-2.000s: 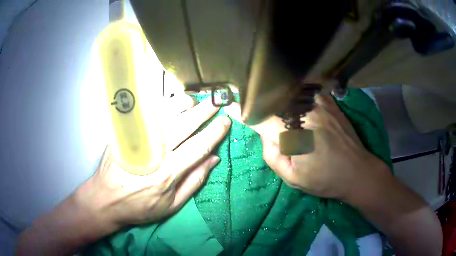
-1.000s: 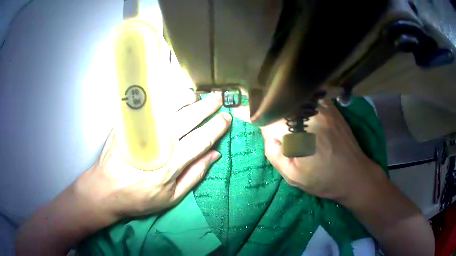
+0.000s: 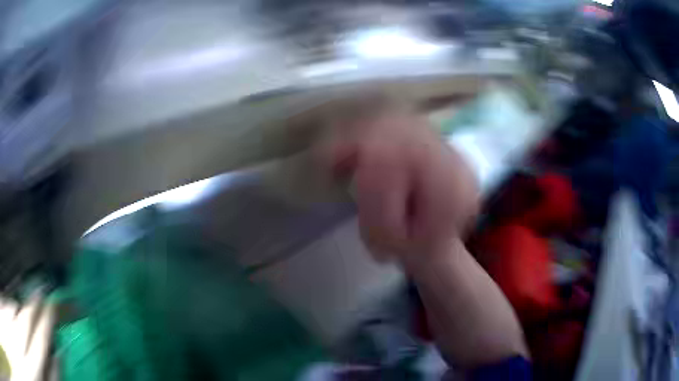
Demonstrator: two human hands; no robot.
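Note:
The whole view is strongly blurred. Green garment fabric (image 3: 186, 305) lies at the lower left, below the pale machine body. My right hand (image 3: 413, 186) is raised near the middle, right of the garment and apart from it. Its fingers look curled, but blur hides whether anything is in them. Pale streaks at the lower left edge may be my left hand under the lamp; they are too smeared to tell. The presser foot and needle cannot be made out.
The cream machine head (image 3: 179, 149) crosses the upper left. Red cloth (image 3: 521, 260) and dark, cluttered items lie at the right. A pale green and white cloth (image 3: 491, 134) is beyond my right hand. A long white edge (image 3: 610, 290) stands at the far right.
The view has swung to the right. My right hand has left the green fabric beside the presser foot and is now raised away from it. The machine head and garment appear farther left.

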